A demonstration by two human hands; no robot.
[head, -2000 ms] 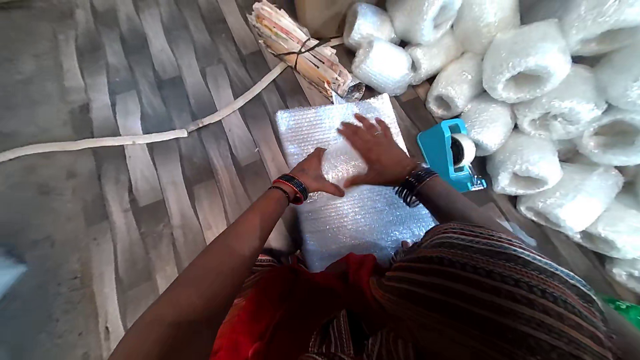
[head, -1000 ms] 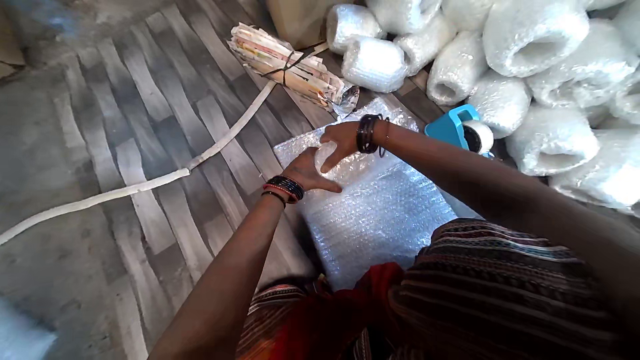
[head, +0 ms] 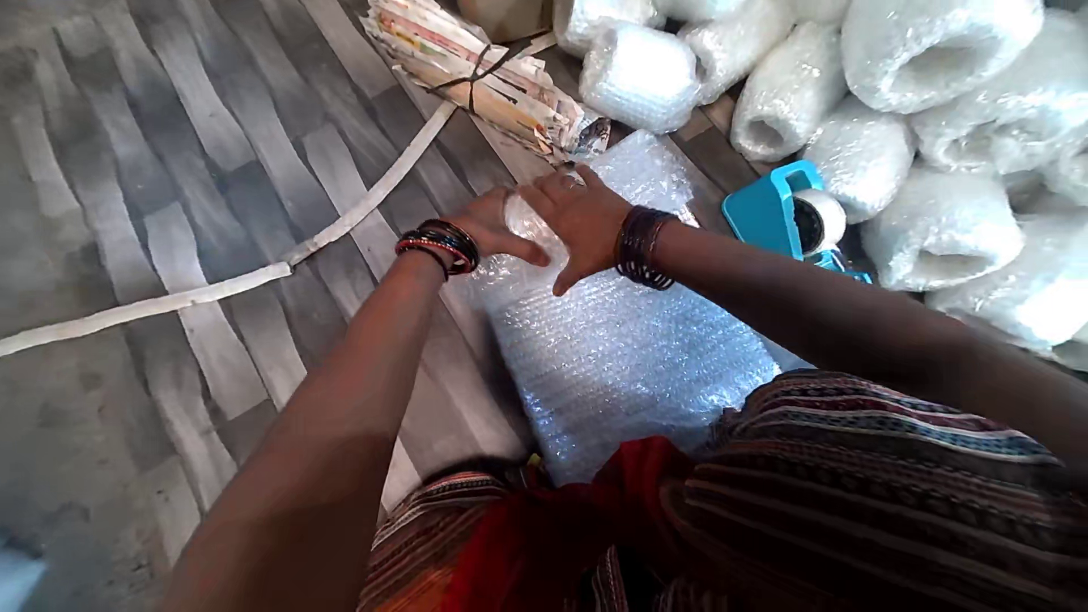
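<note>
A sheet of bubble wrap (head: 629,365) lies flat on the floor before my knees. Near its far part, my left hand (head: 497,228) and my right hand (head: 586,223) rest on either side of a small clear plastic-wrapped bundle (head: 535,225). Both hands have the thumb spread from the fingers and curve around the bundle. My palms and part of the bundle are hidden, so how firmly it is gripped is hard to see. A blue tape dispenser (head: 769,208) with a roll of tape (head: 820,221) stands just beyond my right forearm.
Many rolls of bubble wrap (head: 931,51) are piled at the upper right. A bundle of folded paper strips (head: 493,81), tied with dark cord, lies beyond the sheet. A long pale strip (head: 195,296) crosses the wood-patterned floor (head: 280,357) to the left.
Two seconds ago my hands hovered apart over the middle of the sheet; now they are closer together around the small bundle at its far part. The view has shifted somewhat.
</note>
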